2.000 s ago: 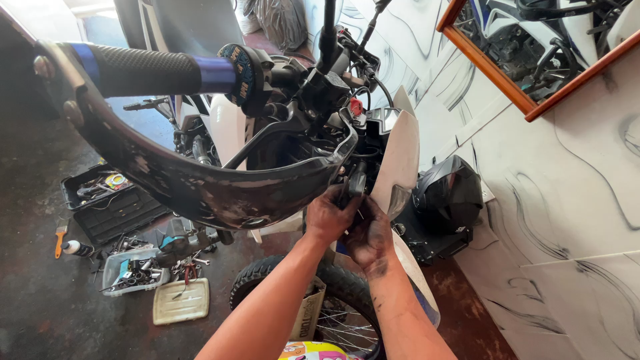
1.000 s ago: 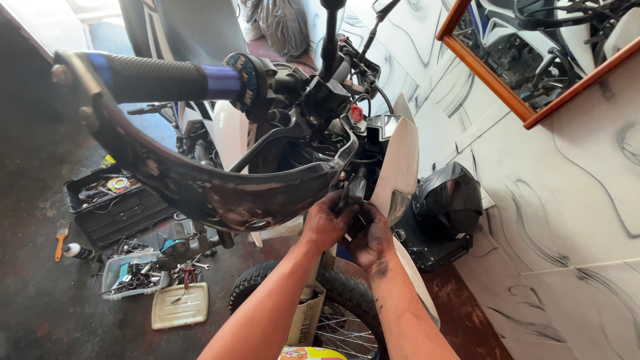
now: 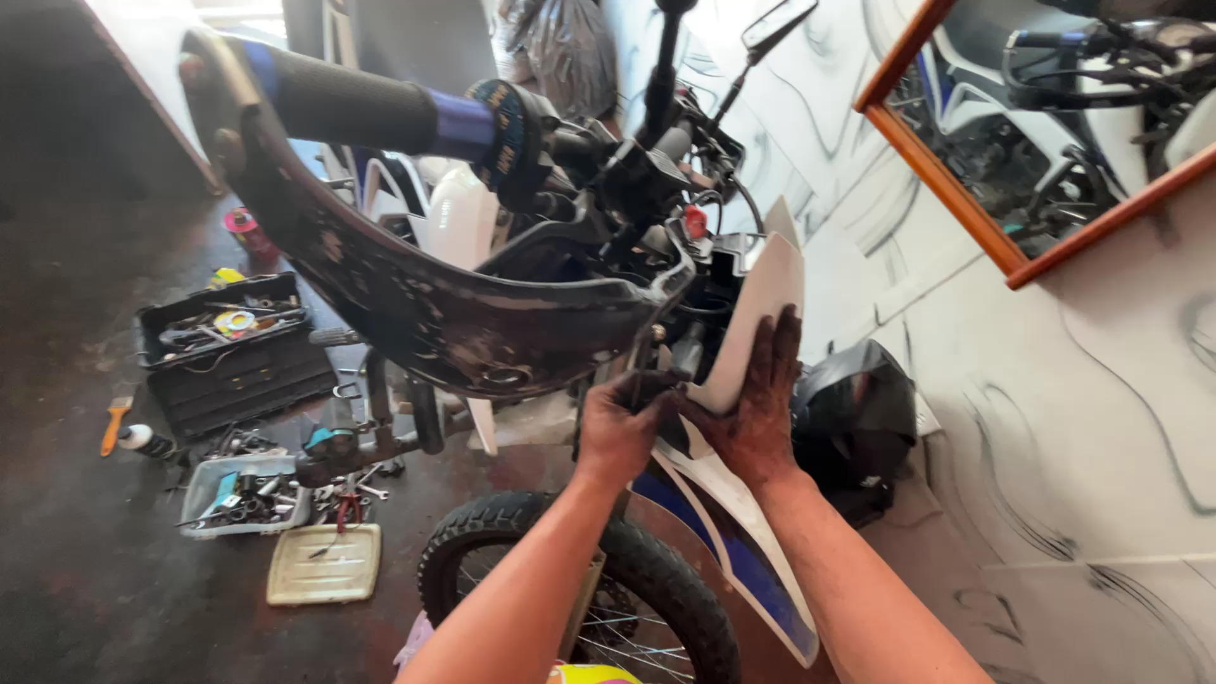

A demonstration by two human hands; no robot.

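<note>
My left hand (image 3: 622,418) has its fingers curled at the lower edge of the motorcycle's white front fairing (image 3: 746,328); whether it grips a small part there cannot be told. Flat against the outer face of that fairing rests my right hand (image 3: 755,408), its fingers pointing up and its thumb near the left hand. Both hands are dark with grime. Black cables and a red part (image 3: 696,222) show behind the fairing. The scuffed black handguard (image 3: 427,304) curves in front of the grip (image 3: 380,104). Below are the white and blue front fender (image 3: 741,551) and the front wheel (image 3: 570,570).
On the floor at left are a black toolbox (image 3: 237,380), a clear bin of tools (image 3: 204,513), a lid (image 3: 325,565), a brush (image 3: 117,425) and a bottle (image 3: 142,440). A black helmet-like object (image 3: 855,408) is by the marbled wall; a wood-framed mirror (image 3: 1021,271) hangs there.
My right hand has moved up from beneath the fairing onto its outer face, fingers spread upward. My left hand stays near the fairing's lower edge.
</note>
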